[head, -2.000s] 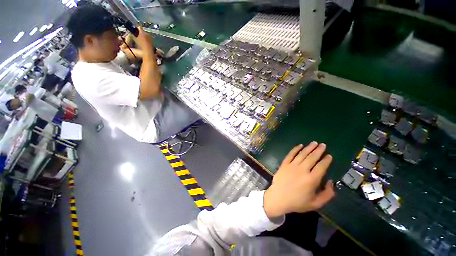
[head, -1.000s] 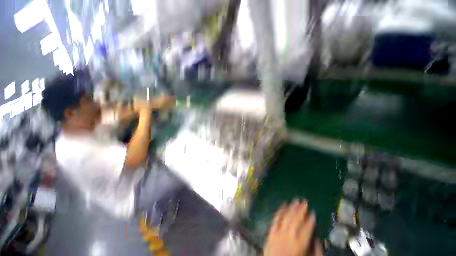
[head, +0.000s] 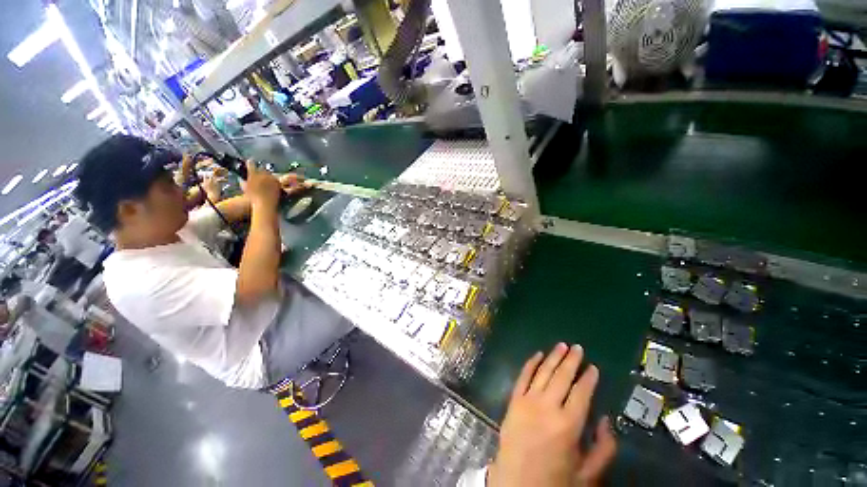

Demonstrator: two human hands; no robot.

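Observation:
My left hand (head: pixel 547 423) is bare and rests palm down at the bench's front edge, fingers apart, holding nothing. To its right is a clear blister tray (head: pixel 799 380) whose left side holds rows of flat grey cells (head: pixel 704 325), some with yellow edges. One bright white piece (head: pixel 685 423) lies tilted in the front row. Left of my hand stands a glossy pile of filled trays (head: pixel 418 257) with grey and white parts and yellow edges. My right hand is not in view.
A person (head: pixel 181 276) in a white shirt and dark cap sits at the left, arms raised over the line. A pale post (head: pixel 494 105) and metal rail (head: pixel 608 235) border the green conveyor belt (head: pixel 703 157). Empty clear trays (head: pixel 447 447) sit low beside the bench. A fan (head: pixel 658 36) stands behind.
The view has tilted up, so the bench and trays sit lower and the far side of the line shows. My left hand appears lower in the picture, still open.

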